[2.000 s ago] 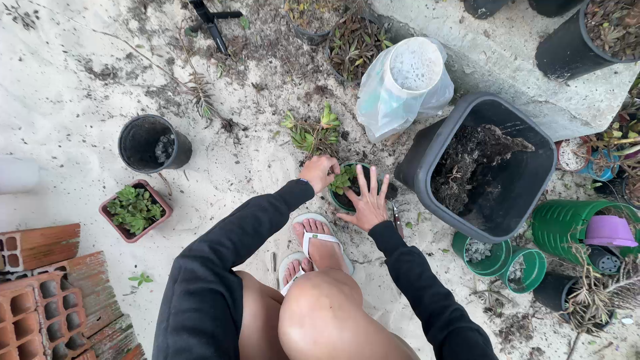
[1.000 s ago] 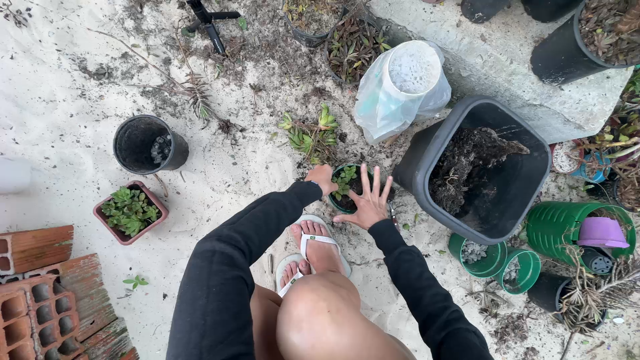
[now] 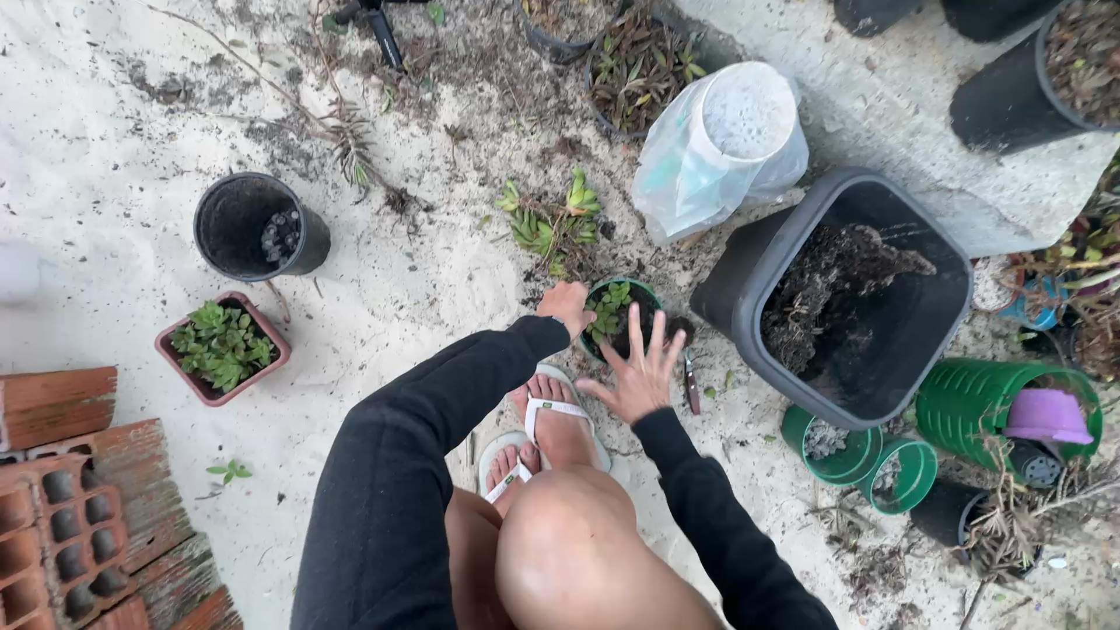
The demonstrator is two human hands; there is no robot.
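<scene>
A small round green pot (image 3: 649, 296) stands on the sand in front of my feet, with dark soil and a leafy succulent (image 3: 610, 308) in its left part. At the pot's left rim is my left hand (image 3: 567, 308), its fingers bent; whether they pinch a leaf or the rim is hidden. My right hand (image 3: 637, 376) is spread over the pot's lower right edge, holding nothing. Just right of it a small tool with a wooden handle (image 3: 692, 394) lies on the sand. Uprooted succulent cuttings (image 3: 551, 229) lie above the pot.
On the right stand a large grey square bin (image 3: 748, 324) with soil, a white container in a plastic bag (image 3: 700, 179) and green pots (image 3: 971, 394). To the left are a black pot (image 3: 317, 241), a square pot with a succulent (image 3: 284, 350) and hollow clay bricks (image 3: 87, 525).
My right hand has moved slightly down and back from the pot, so that more of the soil shows. My left hand has stayed at the left rim.
</scene>
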